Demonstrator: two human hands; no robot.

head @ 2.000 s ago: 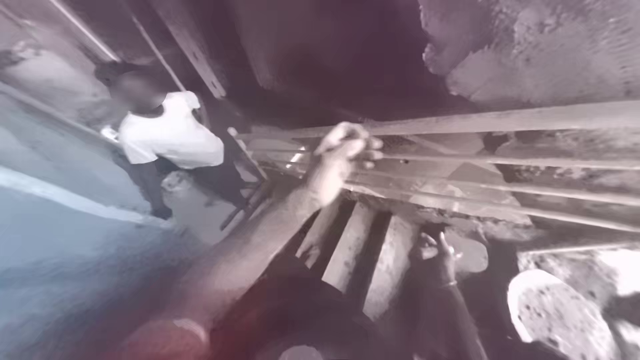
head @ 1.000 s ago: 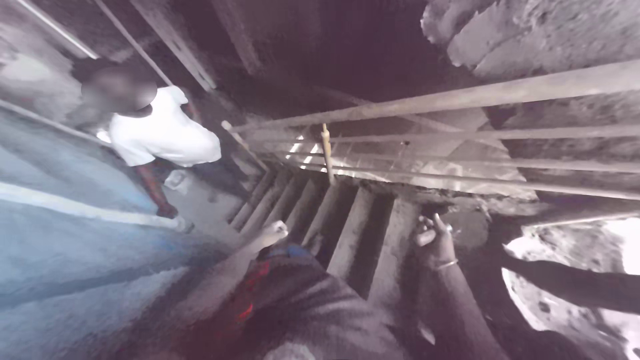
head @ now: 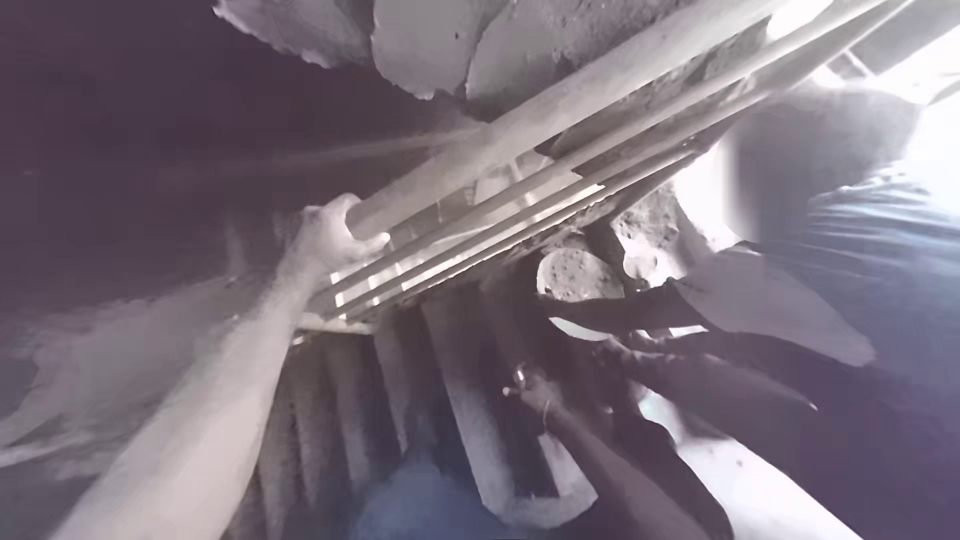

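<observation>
My left hand [head: 337, 232] is wrapped around the upper rail [head: 540, 120] of a stair railing, the thumb on its near side. My right hand [head: 536, 390] hangs over the stair treads [head: 457, 390], with a thin band at the wrist. Its fingers look partly bent, and a small bright spot shows at them; whether it holds something cannot be told. The lower rails [head: 585, 161] run below the upper one. Deep shadow and blur hide parts of the steps.
At the right is another person's dark arm [head: 622, 307], with blue clothing [head: 885, 225] beyond it. Rough pale round-shaped material [head: 577, 274] lies under the railing. A jagged rocky-looking surface [head: 427, 45] is at the top, beside a dark area. Bright light fills the upper right.
My left hand has come from low over the stairs onto the upper rail and closed around it. The view has swung strongly; the person in a white shirt at the left is out of it.
</observation>
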